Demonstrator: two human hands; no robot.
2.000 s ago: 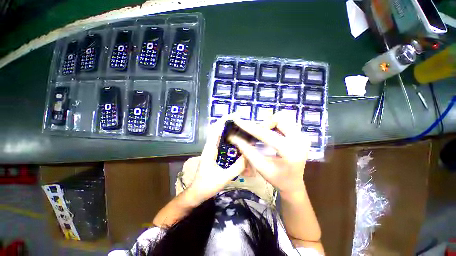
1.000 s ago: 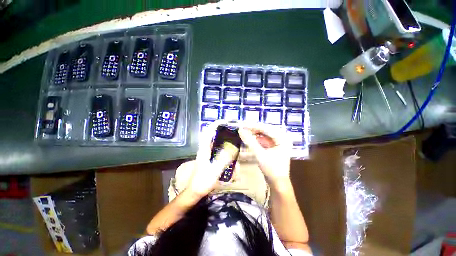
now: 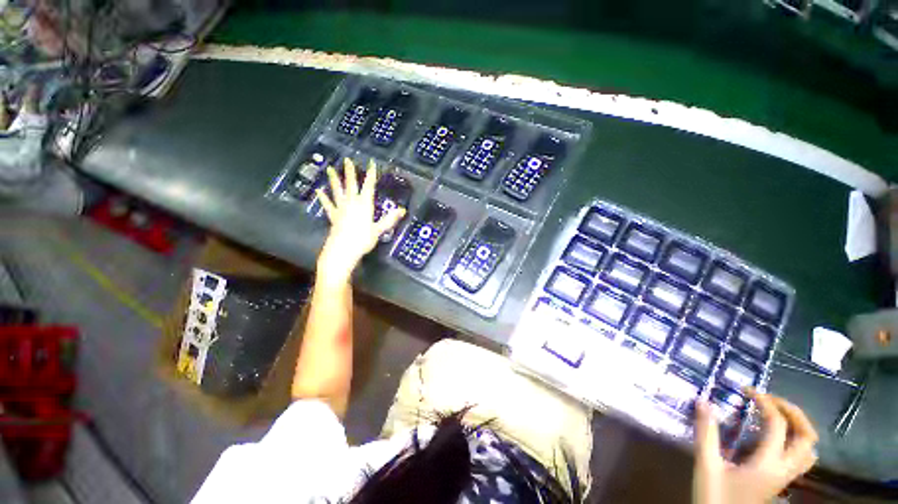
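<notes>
The clear phone tray [image 3: 556,126] holds black keypad phones [image 3: 529,174] in two rows, keys up. One phone at its left end [image 3: 312,172] lies back-up. My left hand [image 3: 349,219] is over the lower row with fingers spread, partly covering a phone; what lies under the palm is hidden. The clear lens tray [image 3: 540,346] holds dark square screen lenses [image 3: 684,259] and shows whitish glare along its near side. My right hand [image 3: 752,445] is at the tray's near right corner, thumb and fingertips around a dark piece; whether it is gripped is unclear.
A white paper piece [image 3: 830,348] and thin tweezers [image 3: 849,409] lie right of the lens tray. A whitish bottle [image 3: 874,336] is cut by the right edge. An open box with a printed strip [image 3: 202,325] stands below the bench. Red bins [image 3: 37,384] stand far left.
The view has swung left. My hands have parted: the left moved to the phone tray, the right to the lens tray's corner. The phone held between them no longer shows in either hand.
</notes>
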